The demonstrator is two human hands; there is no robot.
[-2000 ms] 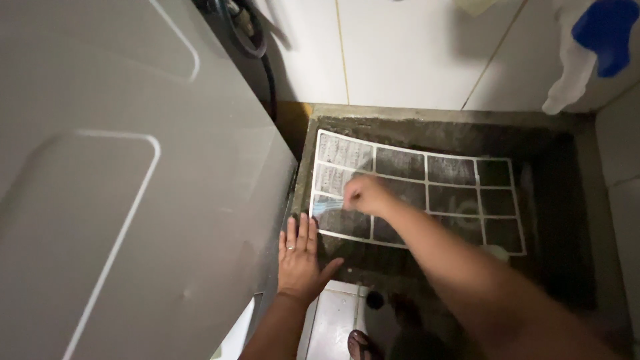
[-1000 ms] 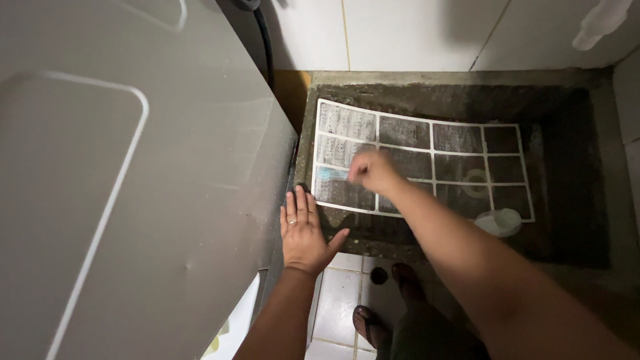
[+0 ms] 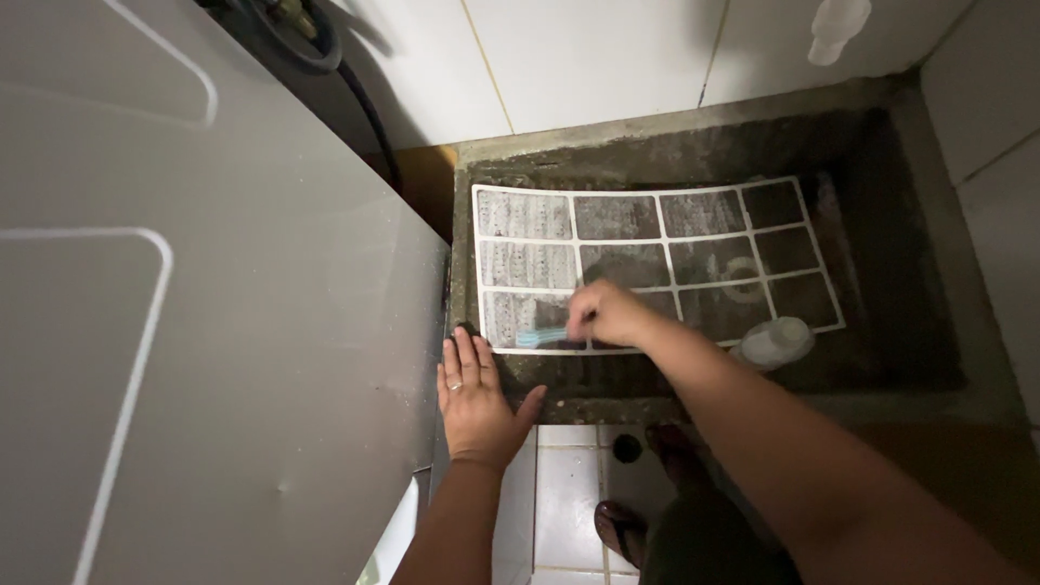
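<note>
An air-conditioner filter [image 3: 621,218], a white plastic grid with dark mesh, lies in a concrete wash basin [image 3: 699,126]. Its left cells look pale and speckled. My right hand [image 3: 605,313] is closed around a brush with light-blue bristles [image 3: 543,335], probably a toothbrush; the bristles are on the lower left cell and the handle is mostly hidden. My left hand [image 3: 479,390], with a ring on one finger, lies flat with fingers spread on the basin's near left corner, fingertips at the filter's edge. A translucent plastic container [image 3: 776,341] lies by the filter's near right edge.
A large grey metal appliance panel [image 3: 268,325] stands close on the left. Behind it a dark hose [image 3: 366,106] runs down the white tiled wall [image 3: 601,57]. A pale translucent object [image 3: 839,28] is at the upper right. Below are floor tiles [image 3: 569,504] and feet in sandals [image 3: 621,528].
The brush in my right hand has moved from the middle row of the filter's left column to its near row. My left hand stays at the basin corner.
</note>
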